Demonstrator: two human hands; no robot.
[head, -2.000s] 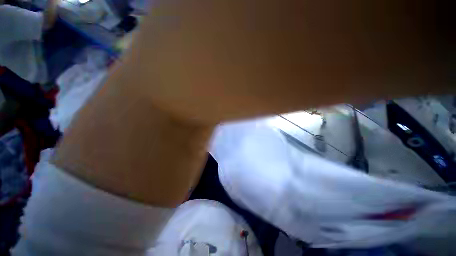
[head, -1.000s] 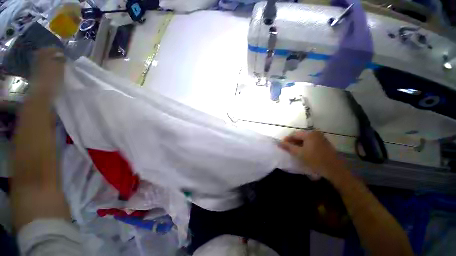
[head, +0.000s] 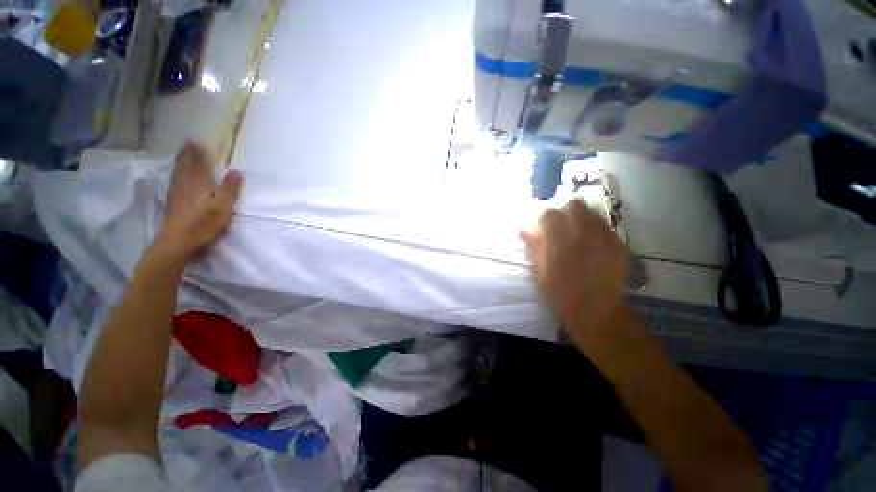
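Note:
A white garment piece (head: 384,274) lies stretched along the front of the sewing machine table, its near part hanging over the edge. My left hand (head: 200,207) holds its folded edge at the left, thumb and fingers on the cloth. My right hand (head: 579,258) grips its right end just below the bright needle area; its fingertips are partly lost in glare. The lockstitch sewing machine head (head: 615,72), white with a blue stripe, stands above my right hand. The needle itself cannot be made out.
Black scissors (head: 747,279) lie right of my right hand. A yellow tape measure (head: 252,82) crosses the table at left. A purple cloth strip (head: 783,91) is on the machine arm. Red (head: 219,344) and green (head: 363,359) parts hang below the table. A blue basket (head: 802,437) is at lower right.
The cloth, held raised at the left a second ago, now lies along the table edge. My left hand has come right and down; my right hand has moved slightly up toward the needle area.

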